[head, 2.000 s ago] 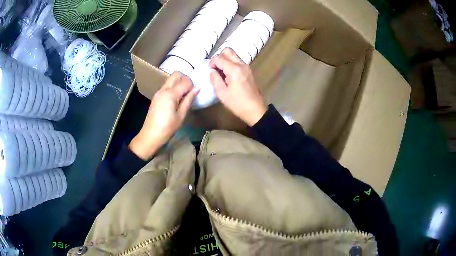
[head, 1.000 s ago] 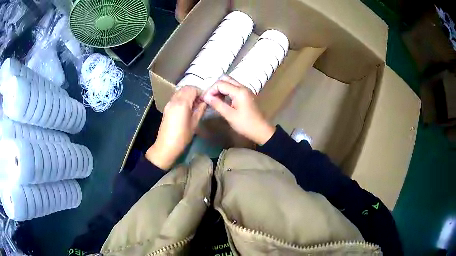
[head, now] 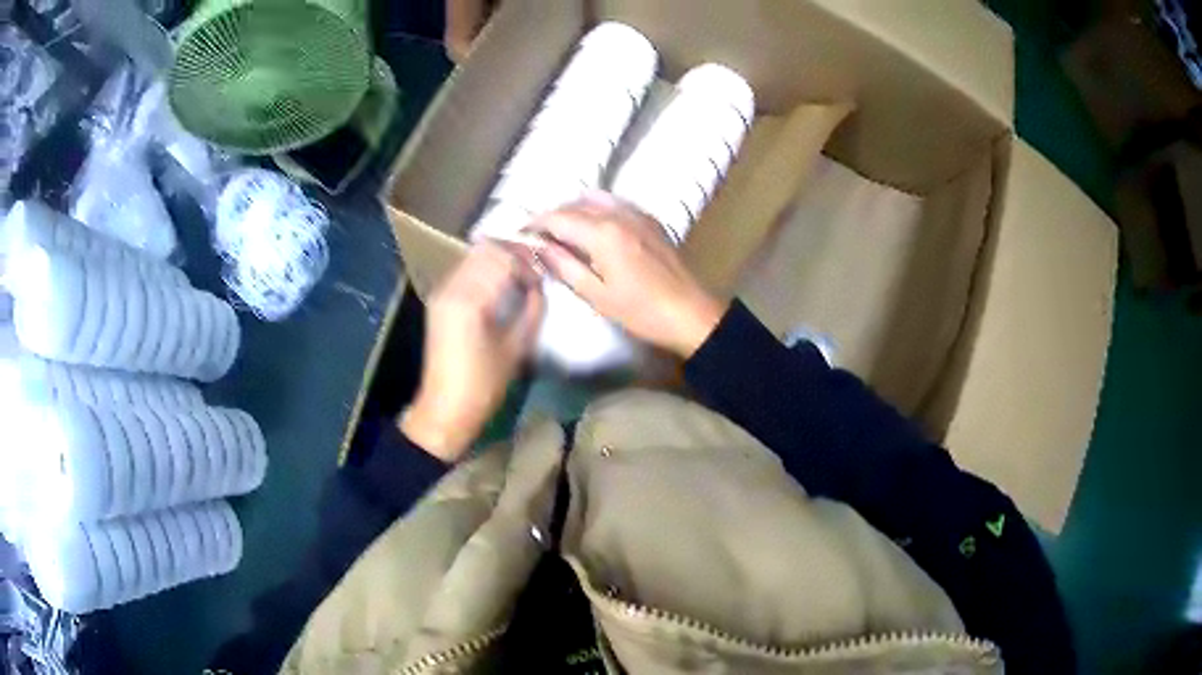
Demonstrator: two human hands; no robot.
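Observation:
My left hand [head: 481, 336] and my right hand [head: 620, 270] meet over the carton's near edge, fingers closed together on a white bagged item [head: 580, 336]. The item is blurred and hangs below my fingers; my hands hide its upper part. Beyond my hands, two long white ribbed stacks [head: 573, 125] [head: 686, 145] lie side by side in the open brown carton [head: 1035, 330]. My fingers cover the near ends of the stacks.
More white stacks [head: 145, 442] lie on the dark table at left. White tangled loops [head: 270, 244], a green fan [head: 270, 79] and crinkled clear bags [head: 119, 198] are behind them. A brown cardboard divider [head: 758, 198] stands in the carton beside the stacks.
The white item between my hands now shows lower, below my right hand. Both hands stay together at the carton edge. The view has shifted, so the table and carton sit further right than at first.

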